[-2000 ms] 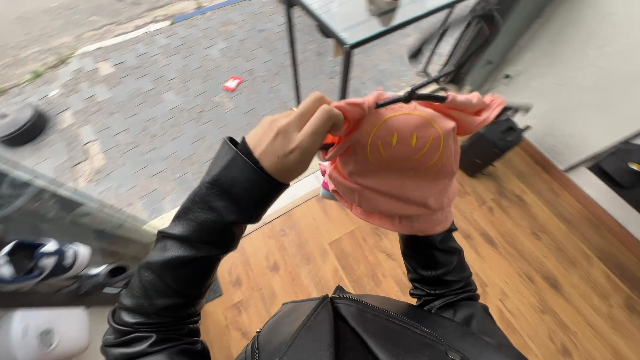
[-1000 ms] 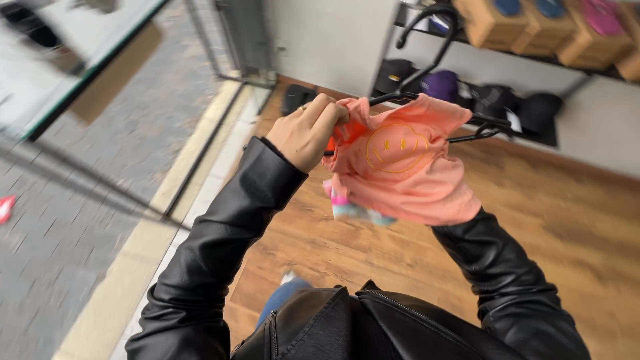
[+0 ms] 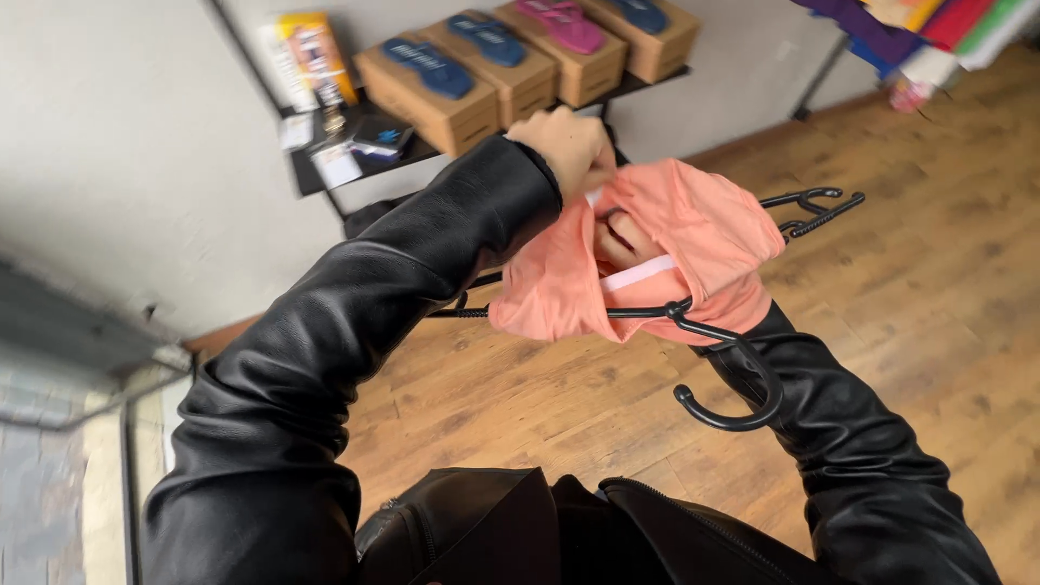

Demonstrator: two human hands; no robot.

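Note:
A small coral-pink garment (image 3: 707,215) is on black plastic hangers, in the middle of the head view. Hanger arms stick out on both sides of it, and one black hanger hook (image 3: 760,398) points down toward me. My left hand (image 3: 565,150) pinches the garment's upper edge with bent fingers. My right hand (image 3: 624,242) is inside the garment; its fingers show through the opening next to a pale inner band, and the right sleeve comes out beneath the cloth. What the right fingers hold is hidden.
Ahead, a black shelf (image 3: 370,171) bears cardboard boxes (image 3: 455,101) with blue flip-flops (image 3: 426,67) and pink flip-flops (image 3: 561,24) on top. Colourful clothes (image 3: 934,32) hang at upper right. Below is a wood floor (image 3: 487,414); a metal door frame (image 3: 130,487) stands at lower left.
The view has swung from the doorway to the shelf. The garment has been tipped so that its opening and the hanger hook face me; its printed front no longer shows. My right fingers now show inside it.

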